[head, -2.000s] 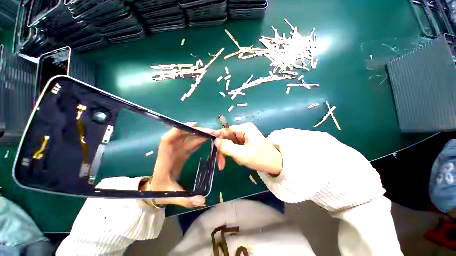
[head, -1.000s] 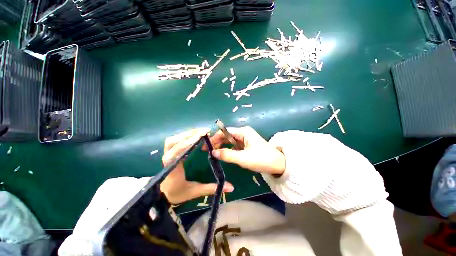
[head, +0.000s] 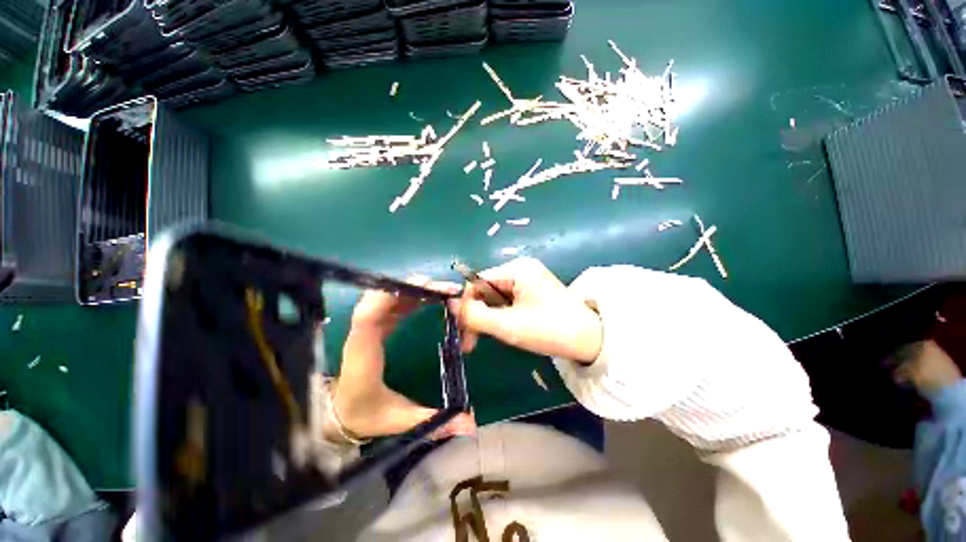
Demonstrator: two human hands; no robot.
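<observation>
A black phone middle frame (head: 228, 381) with a large open window is tilted up close to the camera at the left. Its closed end is blurred and shows an orange flex cable (head: 270, 349) and a camera opening (head: 288, 308). My left hand (head: 371, 376) holds the frame near its far short end, partly seen through the window. My right hand (head: 524, 312) is at that end's upper corner, fingertips touching the frame, with thin brown tweezers (head: 482, 283) held in it, their tips pointing up and left.
Cream liner strips (head: 625, 106) lie heaped on the green mat (head: 741, 212), with short bits around. Stacked frames (head: 228, 42) stand at the back left, more stacks (head: 182, 191) at the left. A grey ribbed stack (head: 900, 191) stands right. Another person's hand (head: 932, 365) shows at the right edge.
The frame swung edge-on and down, then partly back, now lower and more steeply tilted than at first. Both hands stay at its short end. The other person's hand has appeared at right.
</observation>
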